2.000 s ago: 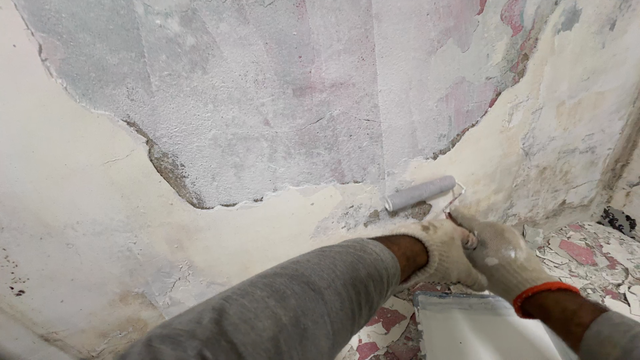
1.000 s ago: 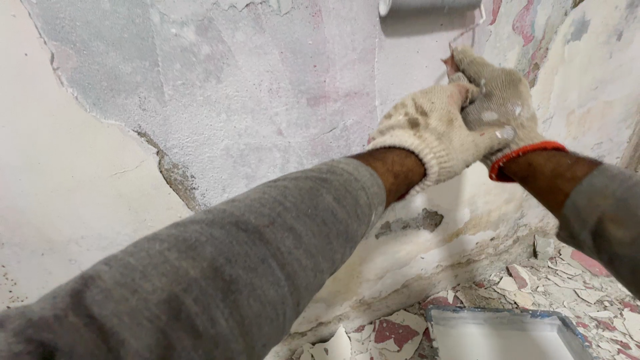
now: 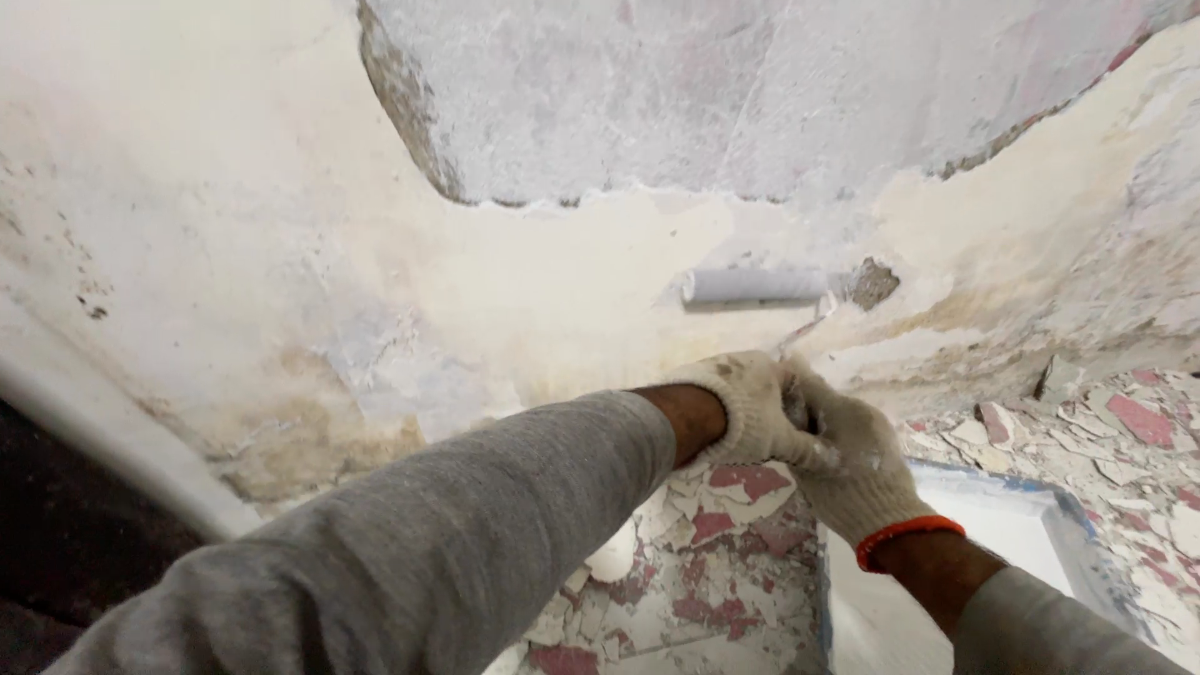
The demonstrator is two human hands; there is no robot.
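Note:
A paint roller point(image 3: 755, 286) with a pale grey sleeve lies against the lower part of the plaster wall point(image 3: 562, 300), just left of a small chipped hole. My left hand point(image 3: 755, 408), in a cream knit glove, closes around the roller's handle. Beside and touching it, my right hand point(image 3: 848, 450), in a stained knit glove with an orange cuff, grips the same handle. Both gloves hide most of the handle. Above the roller spreads a recessed patch point(image 3: 600, 103) with a whitish coat and a rough broken edge.
A paint tray point(image 3: 1069, 511) with white paint and blue-stained edges sits on the floor below my right forearm. Broken paint and plaster flakes point(image 3: 712, 562) cover the floor around it. At the lower left, a pale ledge point(image 3: 122, 422) borders a dark area.
From high on the recessed patch one second ago, both hands have brought the roller down to the cream wall below it. The view has shifted too.

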